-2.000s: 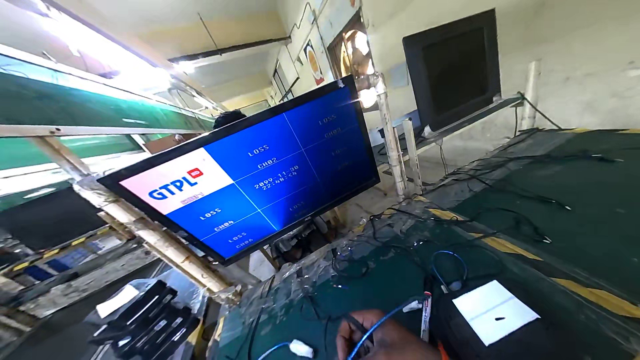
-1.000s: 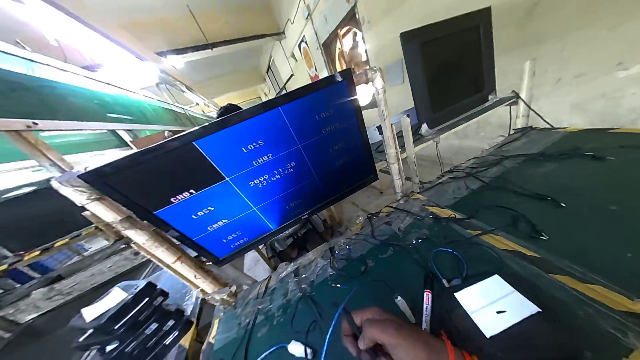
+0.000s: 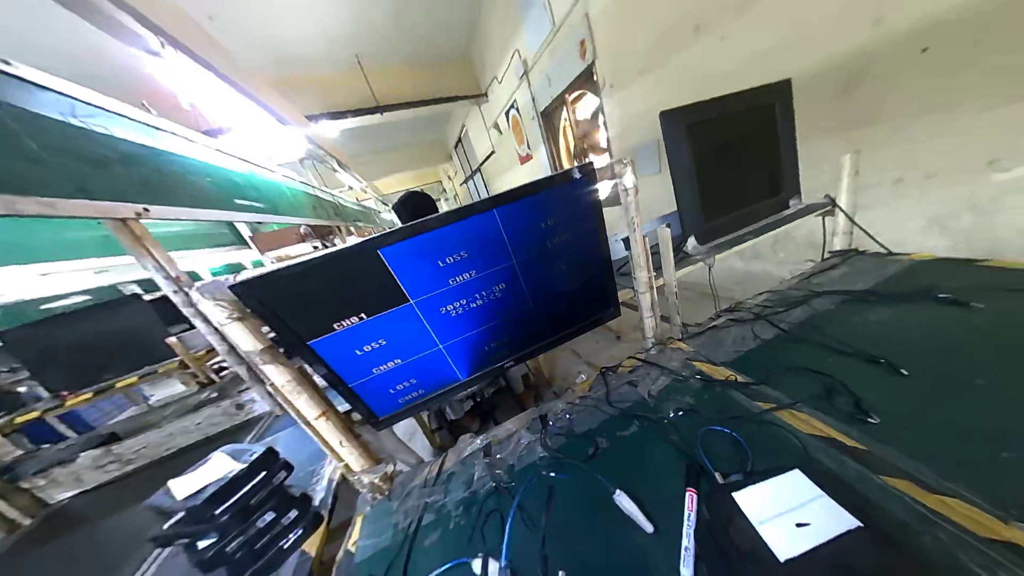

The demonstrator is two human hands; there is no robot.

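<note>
Neither my left hand nor my right hand shows in the head view. On the green mat (image 3: 592, 528) at the bottom lie a blue cable (image 3: 510, 512), a cable end with a white connector (image 3: 634, 512) and another white connector (image 3: 485, 566) at the lower edge. A marker pen (image 3: 689, 520) with a white barrel lies to their right. Beside it, a white square sheet (image 3: 797, 514) with a small dark mark rests on a black surface. The monitor (image 3: 464, 304) behind the mat shows blue panels and one black panel.
Stacked black devices (image 3: 248, 512) sit at lower left, beside a worn post (image 3: 280, 376). Black cables (image 3: 840, 384) trail over the right part of the green surface, crossed by yellow and black tape (image 3: 824, 424). A dark screen (image 3: 736, 160) stands on a shelf by the wall.
The hand seen at the bottom near the blue cable has gone out of view. The monitor's top left panel, white with a logo two seconds ago, is black.
</note>
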